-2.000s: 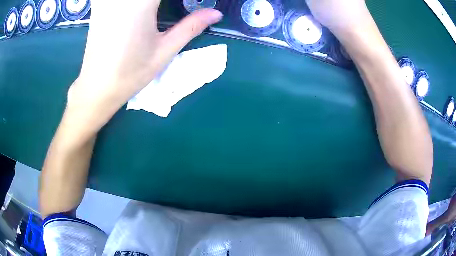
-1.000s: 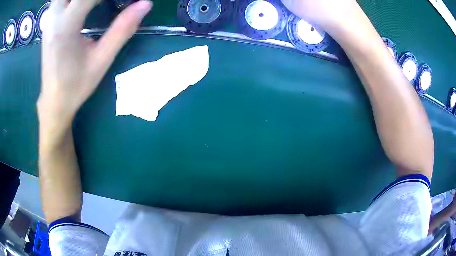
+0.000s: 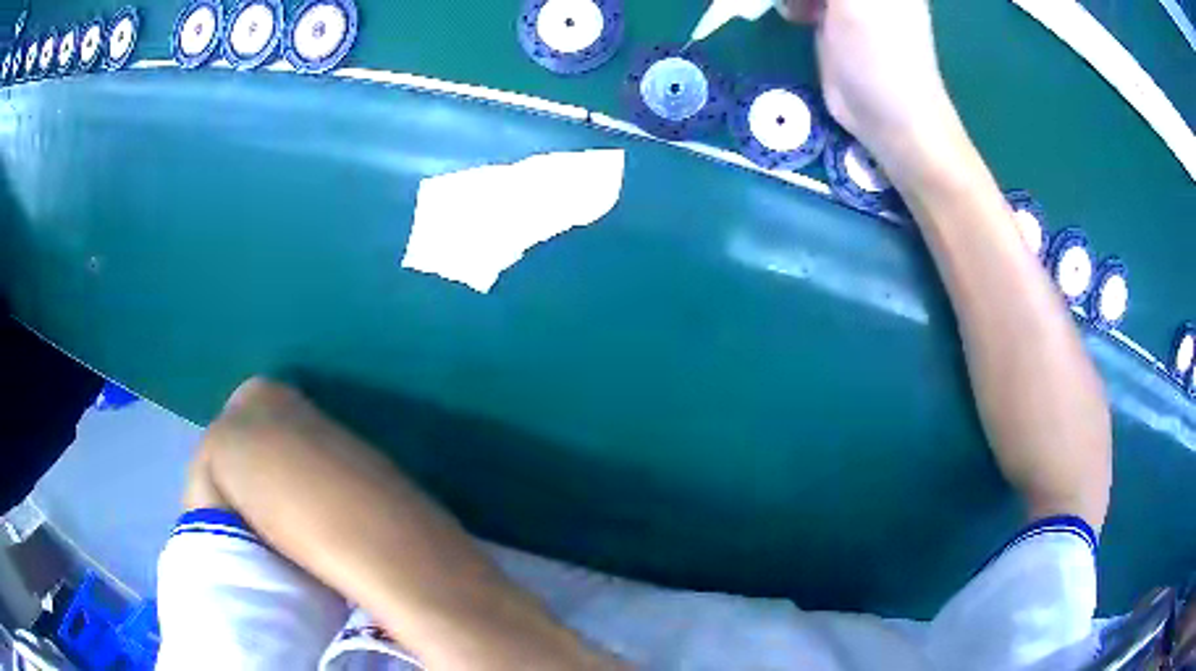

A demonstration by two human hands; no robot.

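Note:
My right hand (image 3: 868, 59) is at the top edge, partly cut off, closed around a squeeze bottle whose body is mostly hidden. Its pale pointed nozzle (image 3: 725, 15) points down-left, just above a round part with a greyish centre (image 3: 674, 89). Another round part (image 3: 780, 121) with a bright centre stands just to its right, and one (image 3: 569, 24) to its upper left. My left forearm is bent back towards my body at the bottom; the left hand is out of the picture. A white wipe (image 3: 514, 212) lies flat on the green worktop.
More round parts (image 3: 321, 32) stand along the belt edge (image 3: 459, 95) at the left, and others (image 3: 1073, 270) at the right beyond my forearm. A white guide strip (image 3: 1115, 66) crosses the belt at upper right. Blue containers (image 3: 105, 627) show low at the left.
My left hand has left the row and gone out of view, the forearm folding towards my body. The nozzle now shows. The wipe and nearby parts appear shifted in the view.

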